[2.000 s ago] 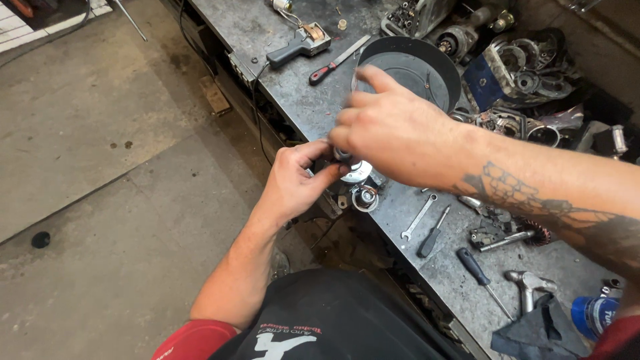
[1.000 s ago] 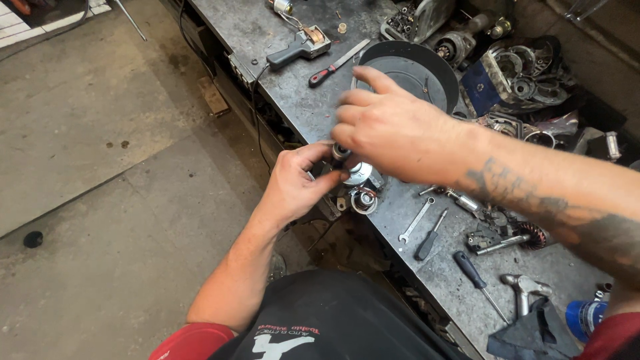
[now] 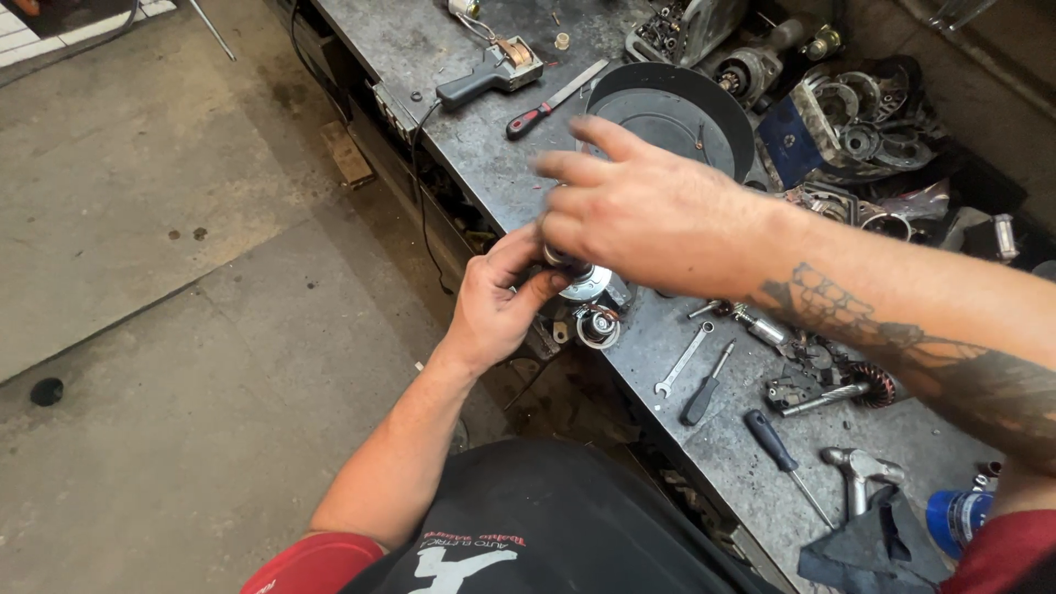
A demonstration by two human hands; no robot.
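My left hand (image 3: 507, 293) pinches a small round metal part (image 3: 565, 260) between thumb and fingers at the bench edge. Just under it sits a shiny metal disc-shaped part (image 3: 587, 285), and a round motor part with copper windings (image 3: 598, 326) lies below that. My right hand (image 3: 627, 210) is over the held part, its upper fingers spread and blurred; its thumb and lower fingertips are hidden, so whether it holds anything cannot be told. Beyond the right hand is a round black pan (image 3: 738, 124).
On the metal bench (image 3: 487, 165) lie a soldering gun (image 3: 487, 78), a file (image 3: 553, 103), a combination wrench (image 3: 683, 359), screwdrivers (image 3: 701, 400) (image 3: 771, 445), a hammer (image 3: 862, 470) and a dark cloth (image 3: 874, 544). Dismantled motor parts (image 3: 866, 124) pile up at the back. A blue can (image 3: 953, 516) stands at right.
My left hand stays in the same place on the small part. My right hand remains above it, its fingers blurred in motion.
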